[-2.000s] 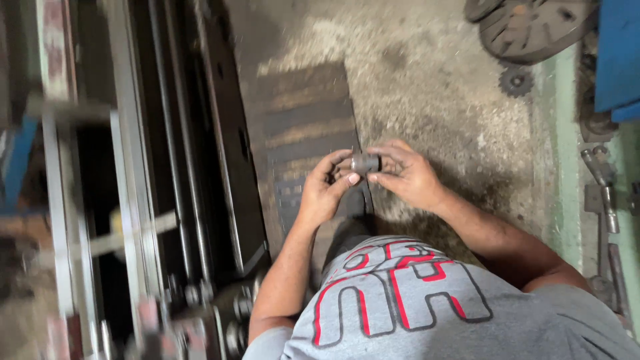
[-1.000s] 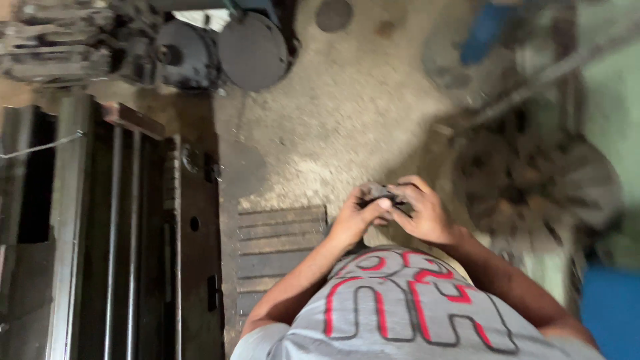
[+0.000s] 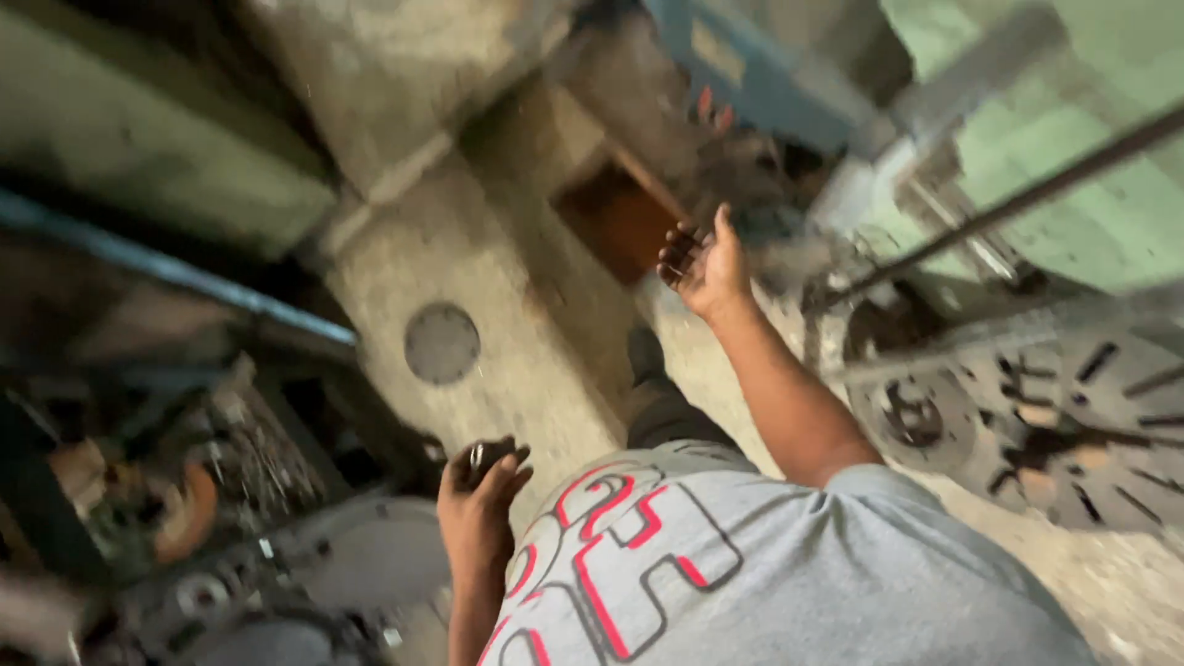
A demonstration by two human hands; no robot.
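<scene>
Low at the centre-left of the head view, my left hand (image 3: 483,481) curls its fingers around a small dark metal cylindrical part (image 3: 478,455), whose bright edge catches the light. My right hand (image 3: 705,264) is raised at the upper centre-right, palm up, fingers blackened and partly curled, thumb apart, with no object seen in it. The two hands are well apart. Blur hides finer detail of the held part.
A round metal disc (image 3: 442,343) lies on the concrete floor ahead. Slotted metal faceplates (image 3: 1091,416) stand at the right near a long bar (image 3: 1008,203). Machine parts and large discs (image 3: 370,555) crowd the lower left. A reddish-brown recess (image 3: 622,220) lies beyond my right hand.
My hands were together at the small metal part; now they are apart, the part staying in my left hand. The view has turned strongly to another part of the workshop.
</scene>
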